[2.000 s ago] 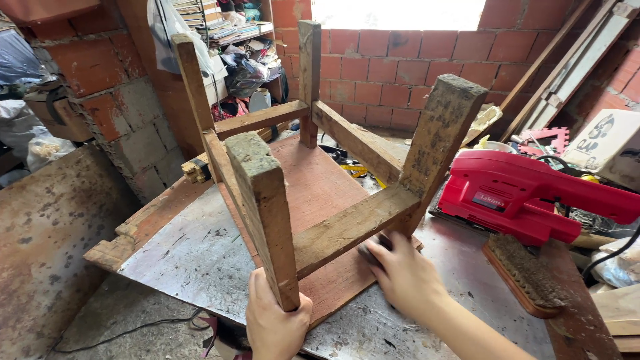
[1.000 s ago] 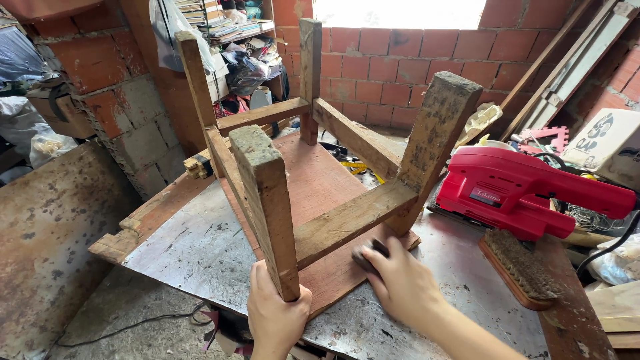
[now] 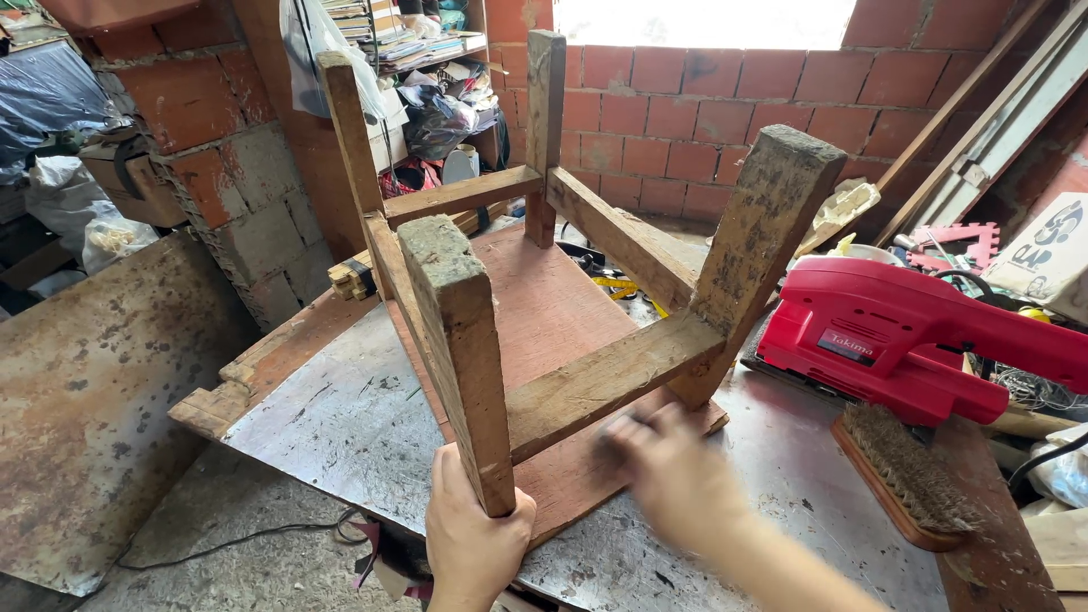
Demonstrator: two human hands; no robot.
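A wooden stool or small table frame (image 3: 612, 382) stands upside down, legs up, its reddish plywood top (image 3: 544, 297) lying on a metal-covered bench (image 3: 331, 399). My left hand (image 3: 476, 527) is closed around the lower end of the nearest leg (image 3: 463, 365), by the panel's edge. My right hand (image 3: 680, 467), blurred by motion, is over the near right part of the panel, below the near rail. Its fingers are around a small dark object (image 3: 625, 438), perhaps a sanding piece; the blur hides its kind.
A red Takima power sander (image 3: 884, 331) rests on the bench at the right, with a wooden-backed bristle brush (image 3: 909, 476) in front of it. Behind the frame lies a yellow tape measure (image 3: 616, 285). Small wood pieces (image 3: 350, 279) sit at the left, and a stained sheet (image 3: 119, 399) leans beyond the bench.
My right hand has shifted about over the near part of the panel, still with the dark object. My left hand keeps its hold on the near leg.
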